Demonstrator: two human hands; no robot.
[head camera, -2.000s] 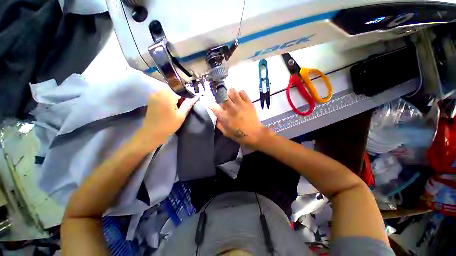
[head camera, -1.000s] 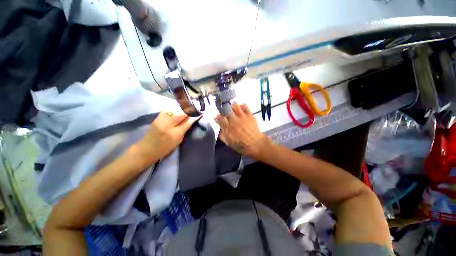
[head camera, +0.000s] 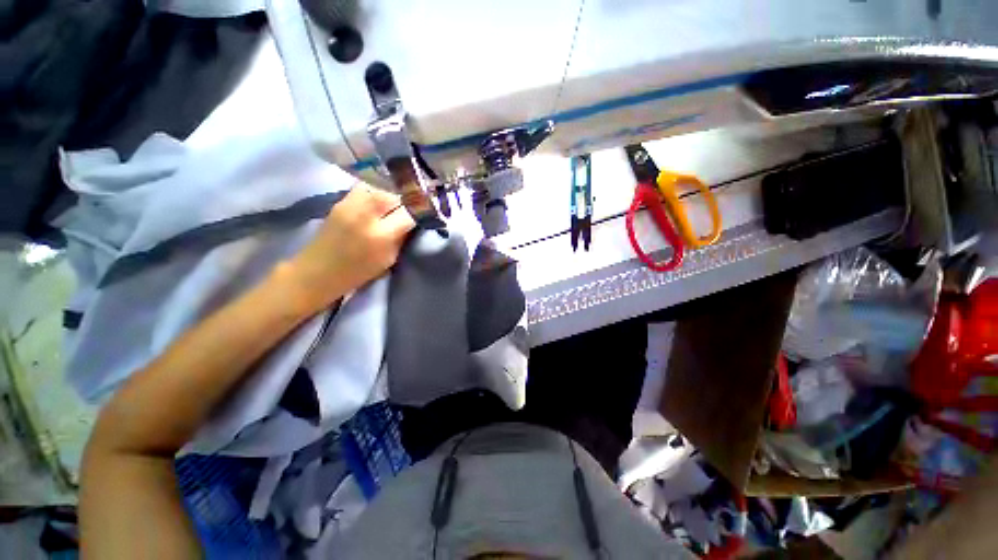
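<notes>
My left hand (head camera: 367, 235) lies on the light grey garment body (head camera: 235, 208), its fingertips closed on the cloth edge just left of the presser foot (head camera: 447, 197). The fingertips are partly hidden behind a metal lever. A dark grey fabric panel (head camera: 427, 317) hangs from the needle area over the front edge of the bed. A smaller dark piece (head camera: 495, 295) lies right of it. The sewing machine (head camera: 657, 55) spans the top. My right hand is out of the picture; only a blurred bit of skin shows at the lower right edge.
Thread snips (head camera: 581, 202) and fabric scissors (head camera: 673, 213) lie on the machine bed (head camera: 646, 279), with a black pad (head camera: 832, 188) at its right end. A box (head camera: 728, 377) holds clear and red plastic bags. A blue basket (head camera: 224, 503) with cut pieces stands below left.
My right hand has left the needle area and gone out of view toward the lower right. My left hand stays at the cloth edge. The view has shifted slightly.
</notes>
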